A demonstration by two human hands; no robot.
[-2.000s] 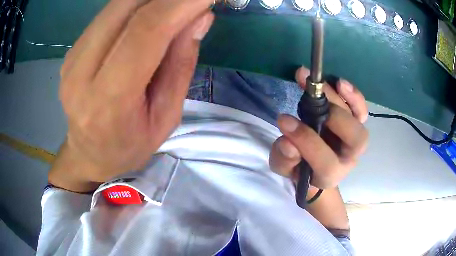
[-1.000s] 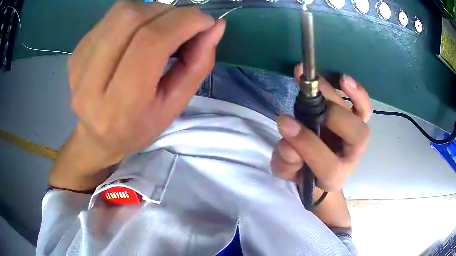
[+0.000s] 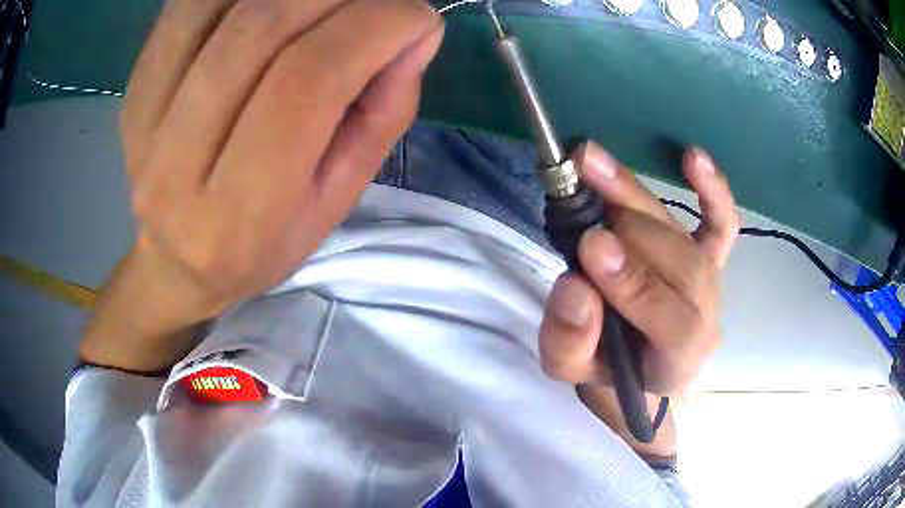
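Note:
A dark strip [image 3: 650,12] with several bright white discs in a row runs along the top edge and is partly cut off. My right hand [image 3: 645,268] holds the black grip of a soldering iron [image 3: 531,99] like a pen. The iron leans up and left, its tip at the strip's lower edge near the top of the picture. My left hand [image 3: 268,139] pinches a thin silver solder wire [image 3: 458,5] between thumb and finger. The wire's end curves towards the iron's tip; whether they touch I cannot tell.
A green mat [image 3: 695,109] covers the bench. The solder tail [image 3: 74,88] lies at the left. A black cord [image 3: 794,241] runs to the right edge, near a blue object [image 3: 865,306]. A yellow-green box-like object [image 3: 886,109] stands at the right edge.
The iron's tip has moved left along the strip and the iron now leans left. My left hand has stayed near its place, still pinching the wire. The strip has shifted slightly in view.

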